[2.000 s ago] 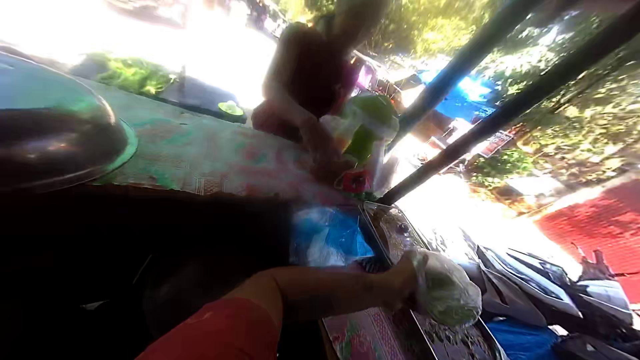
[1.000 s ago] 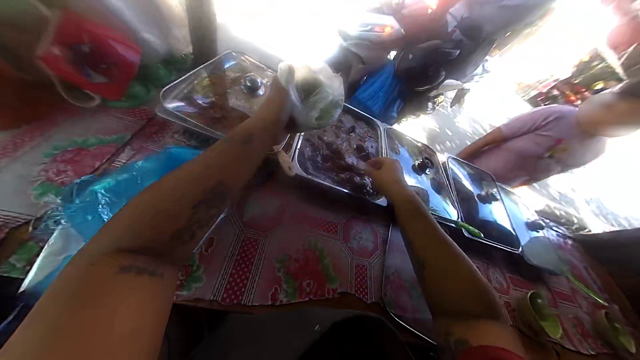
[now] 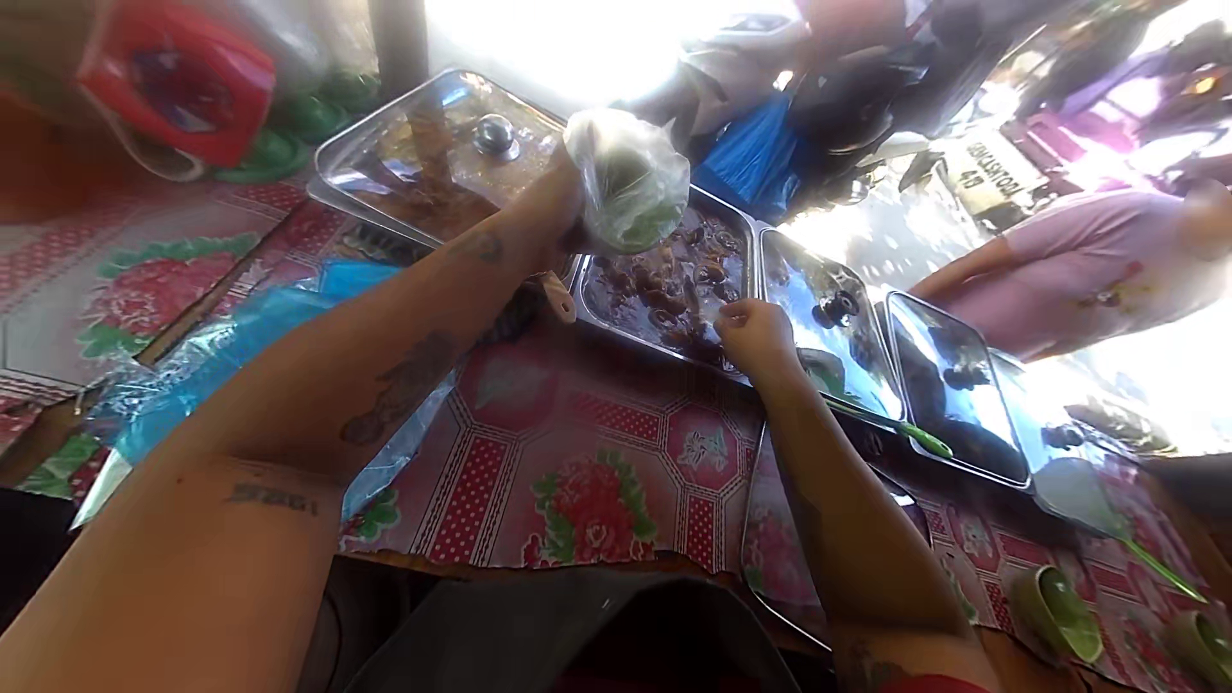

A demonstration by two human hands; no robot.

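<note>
My left hand (image 3: pixel 563 207) holds a green bowl wrapped in a clear plastic bag (image 3: pixel 630 183), raised over the left side of an uncovered metal tray. Dark, saucy pieces of food (image 3: pixel 664 284) fill that tray. The fingers of my right hand (image 3: pixel 756 332) are curled at the tray's near right corner; whether they grip a utensil is hidden. Below my left hand, a wooden handle (image 3: pixel 558 298) sticks out by the tray's left rim. Under my right forearm a clear lid with a metal rim (image 3: pixel 775 568) lies on the flowered tablecloth (image 3: pixel 597 510).
Lidded trays stand on both sides, one at left (image 3: pixel 433 159) and several at right (image 3: pixel 833 318). Blue plastic bags (image 3: pixel 260 337) lie left. A green-handled ladle (image 3: pixel 929 441), a skimmer (image 3: pixel 1078 496) and green bowls (image 3: pixel 1054 616) are at right. A person in a pink shirt (image 3: pixel 1107 260) stands beyond.
The view has swung strongly onto the trays since the first frame. My right hand, unseen then, is at the open tray in the last two frames. The bagged bowl stays in my left hand.
</note>
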